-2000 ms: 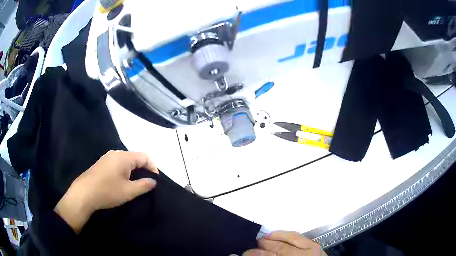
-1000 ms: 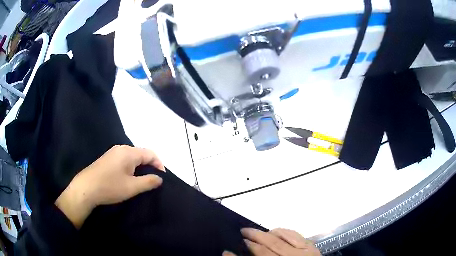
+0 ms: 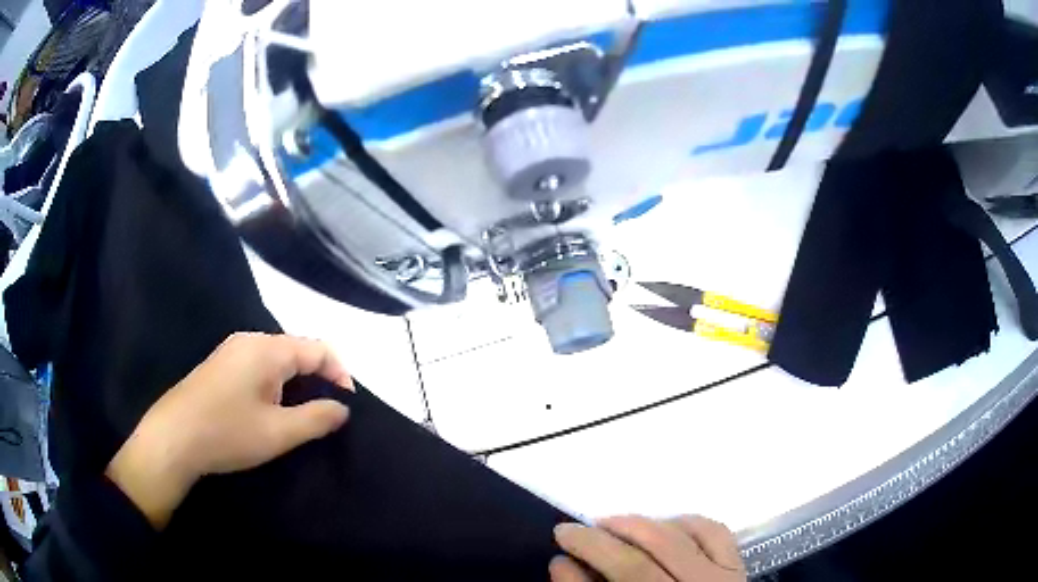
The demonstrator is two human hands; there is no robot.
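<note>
Black fabric (image 3: 421,489) lies across the table's left and near side, with its straight edge running between my hands. My left hand (image 3: 245,415) rests on it at the left, thumb and forefinger pinching the cloth near the edge. My right hand (image 3: 655,548) is cut off by the bottom edge of the picture; its fingers hold the fabric edge at the near right. Both hands are in front of the white sewing machine head (image 3: 398,68). The needle area is partly hidden behind the metal guard and small parts. No fabric lies on the needle plate (image 3: 489,387).
Snips with yellow handles (image 3: 734,324) lie right of the needle area. Black strips (image 3: 837,273) drape over the machine's right side onto the table. A printed ruler (image 3: 899,483) follows the front edge. A grey knob (image 3: 535,148) projects from the head.
My right hand has shifted its grip on the fabric edge; the pale bit at its fingertips is no longer seen. The left hand stays in nearly the same pinch. The camera view has shifted somewhat.
</note>
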